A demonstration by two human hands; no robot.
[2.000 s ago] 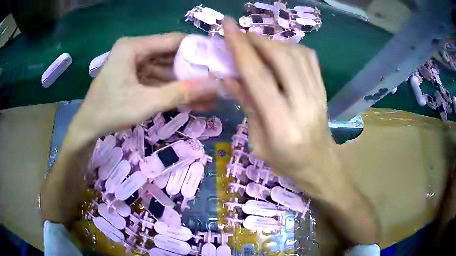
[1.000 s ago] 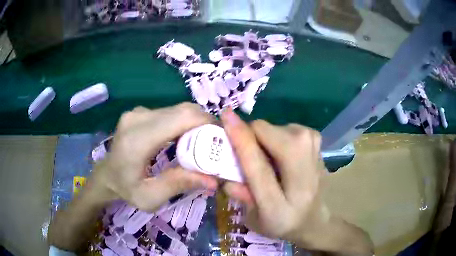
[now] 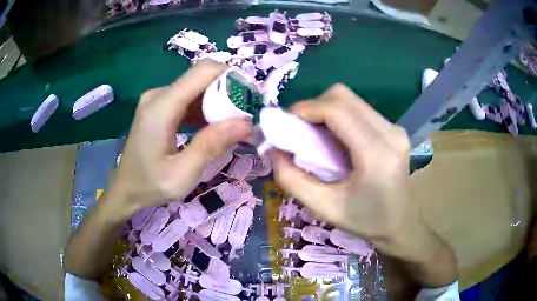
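Observation:
My left hand holds an open white housing with a green circuit board showing inside it. My right hand holds a pale pink shell part, slightly blurred, close beside the open housing. Whether the two parts touch is hard to tell. Below my hands lies a heap of pink covers, some with dark rectangular windows. To its right lie plain oval pieces with stubby side tabs.
A green conveyor belt crosses behind the brown worktable. Two closed white units lie on the belt at left. Pink parts are heaped on its middle. A grey metal post slants at right. A dark blurred shape is at upper left.
The unit that looked closed in my hands is now in two parts, its green board showing. My right hand has moved right with the pink part. The view has shifted slightly.

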